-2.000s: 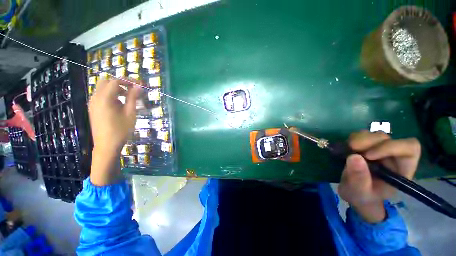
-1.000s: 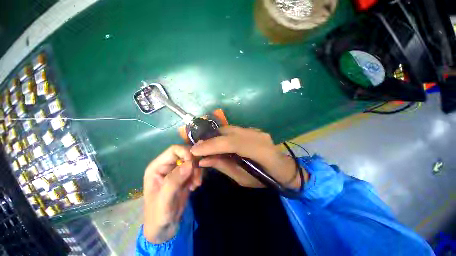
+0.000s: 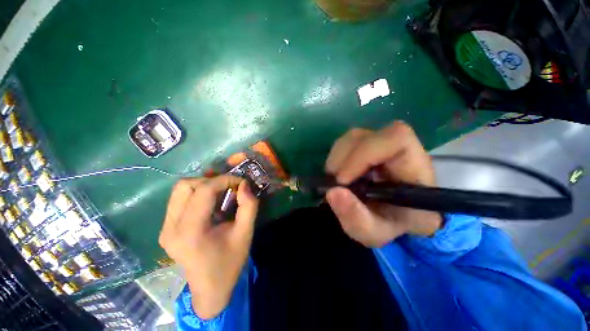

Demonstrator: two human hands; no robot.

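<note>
My right hand [image 3: 386,184] grips the black soldering iron [image 3: 466,199]. The iron's tip end is at the right side of the orange holding fixture [image 3: 266,156]. A watch case [image 3: 253,174] sits in the fixture, partly covered by my left fingers. My left hand [image 3: 210,223] holds a small silvery cell [image 3: 227,199] in its fingertips, at the near left edge of the case. Solder wire [image 3: 110,170] runs from the left edge to near the fixture. Its end is hard to make out.
A second watch case [image 3: 155,133] lies on the green mat. A clear tray of cells [image 3: 120,262] is at the left, with a black tray [image 3: 22,284] beside it. A white notched piece [image 3: 373,92] lies right of centre. The black fan [image 3: 475,97] stands upper right, the brown pot [image 3: 356,8] at the top edge.
The iron has moved from near the loose case to the fixture's right side. My left hand has moved up to the case in the fixture with the cell. The view has shifted.
</note>
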